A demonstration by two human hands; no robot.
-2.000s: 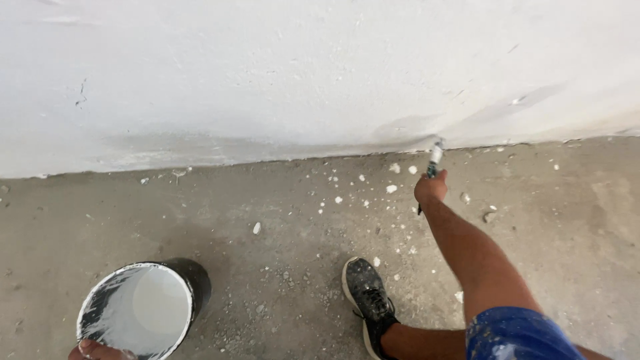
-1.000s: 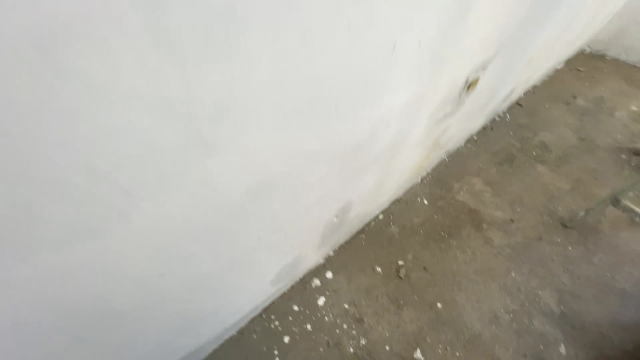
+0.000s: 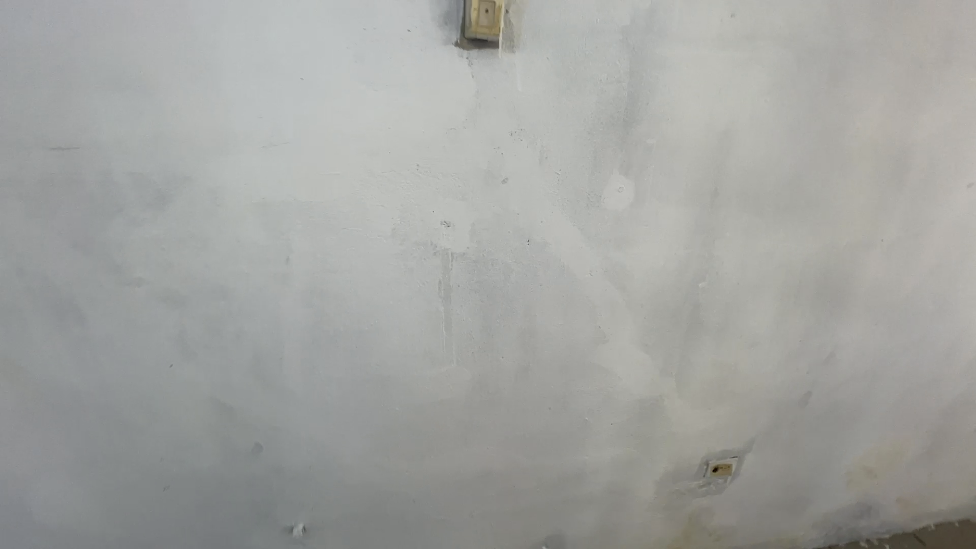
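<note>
Neither my left hand nor my right hand shows in the head view now, so what they hold is hidden. A patchy white painted wall point(image 3: 366, 305) fills almost the whole view, with grey areas showing through the white. At the top sits a yellowed electrical fitting point(image 3: 485, 19), its upper part cut off by the frame edge. Low on the right is a small box or outlet opening point(image 3: 720, 469) set in the wall, with grey around its edges.
A small knob-like lump point(image 3: 297, 529) sticks out of the wall near the bottom edge. In the lower right corner a bit of the brown-grey floor point(image 3: 934, 536) meets the foot of the wall.
The view has swung up from the floor to the wall. Both hands, the brush in my right hand and the paint bucket at my left hand have gone out of view.
</note>
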